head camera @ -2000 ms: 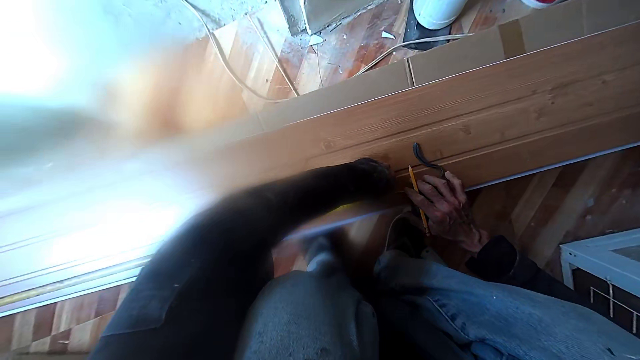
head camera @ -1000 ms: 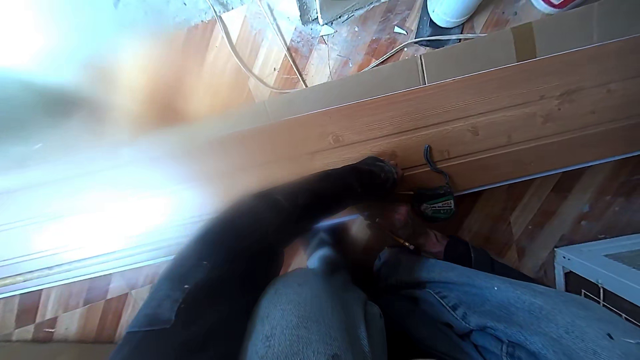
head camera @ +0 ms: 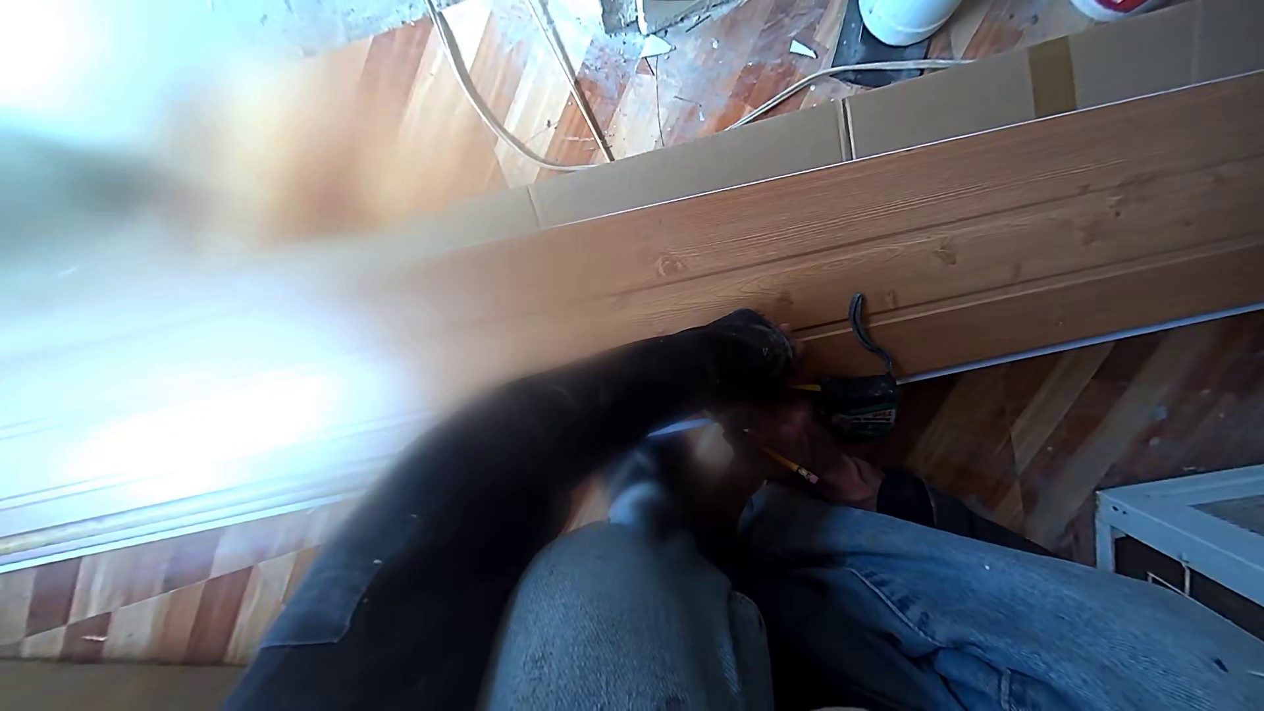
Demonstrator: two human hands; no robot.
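A long wood-grain panel [head camera: 938,237] with grooves lies across the view. My left arm in a dark sleeve reaches over it; only a bit of my left hand [head camera: 796,344] shows past the cuff, on the panel, and its fingers are mostly hidden. At the panel's near edge sits a dark tape measure [head camera: 864,407] with a wrist strap, a short piece of yellow blade showing at its left. Just below it, in shadow, my right hand [head camera: 834,462] has a yellow pencil [head camera: 788,464] in it, partly hidden. A pale strip [head camera: 681,427] shows beneath my left forearm.
Flattened cardboard [head camera: 691,170] lies under the panel's far side. Beyond are a cable [head camera: 474,99], a white bucket [head camera: 904,18] and small scraps on the patterned floor. A white metal frame [head camera: 1185,504] stands at right. My jeans-clad knees are close below; glare washes out the left.
My right hand has moved down and left, off the panel's edge, with the pencil. The tape measure's body, covered by that hand two seconds ago, now shows. My left arm has stayed about where it was.
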